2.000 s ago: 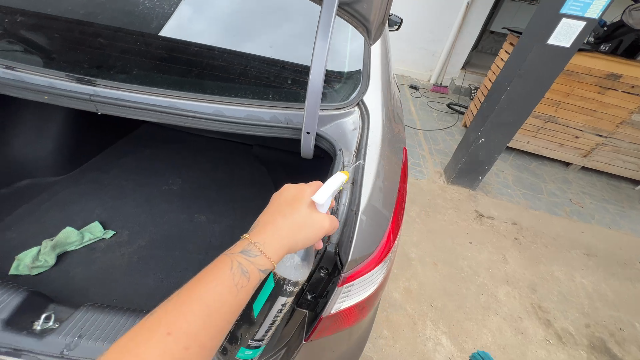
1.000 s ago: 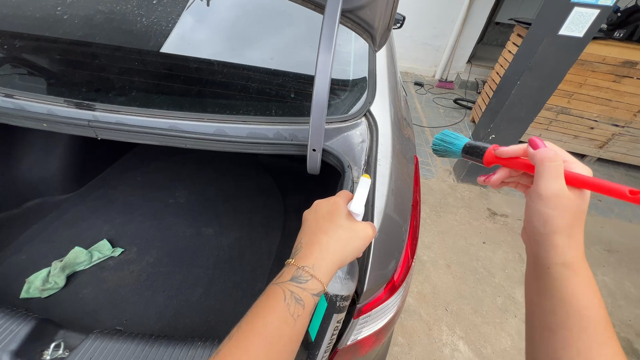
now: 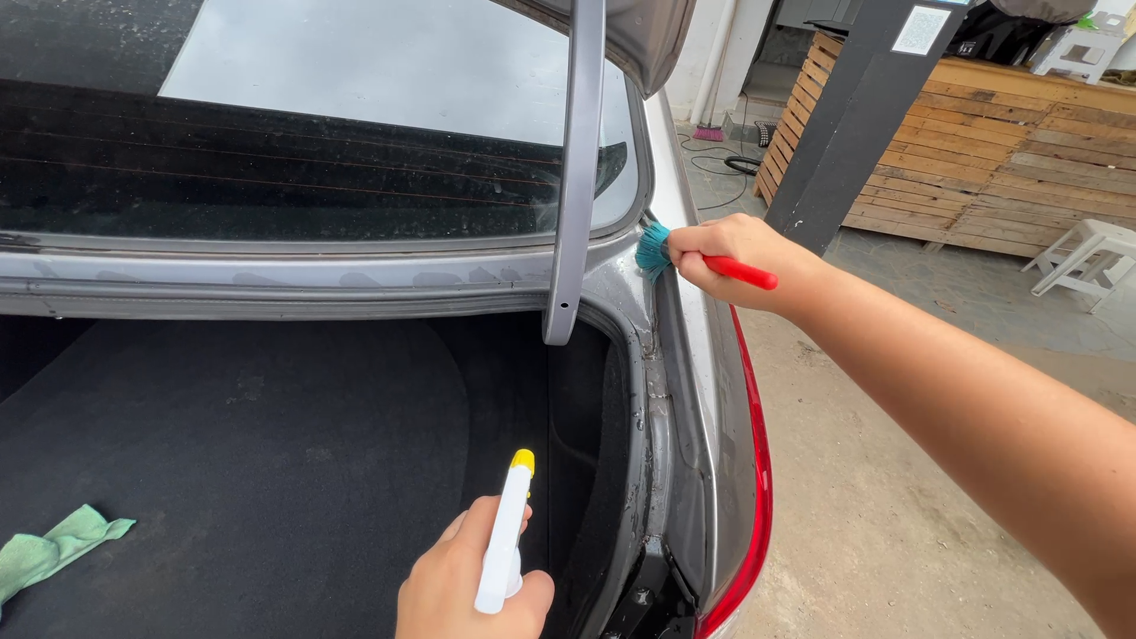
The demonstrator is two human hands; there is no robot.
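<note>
My right hand point(image 3: 732, 262) is closed around the red handle of a detailing brush point(image 3: 653, 251). Its teal bristles are splayed against the grey body at the top of the trunk gutter point(image 3: 657, 355), beside the lower corner of the rear window point(image 3: 355, 169). Low in the middle, my left hand point(image 3: 475, 572) grips a spray bottle, whose white trigger head point(image 3: 504, 541) with a yellow nozzle shows above the trunk opening; the bottle's body is hidden. Water drops dot the gutter and the rubber seal. A green cloth point(image 3: 58, 546) lies on the black trunk floor at the left.
The trunk lid's hinge arm point(image 3: 577, 177) stands upright, left of the brush. Along the car's right edge runs the red tail light point(image 3: 750, 497). Beyond are a dark post point(image 3: 856, 115), a wooden pallet counter point(image 3: 985, 160), a white stool point(image 3: 1087, 253) and a cable on the floor.
My right hand has brought the brush from the open air at the right onto the gutter's top end. My left hand with the spray bottle has moved away from the gutter, down over the trunk opening.
</note>
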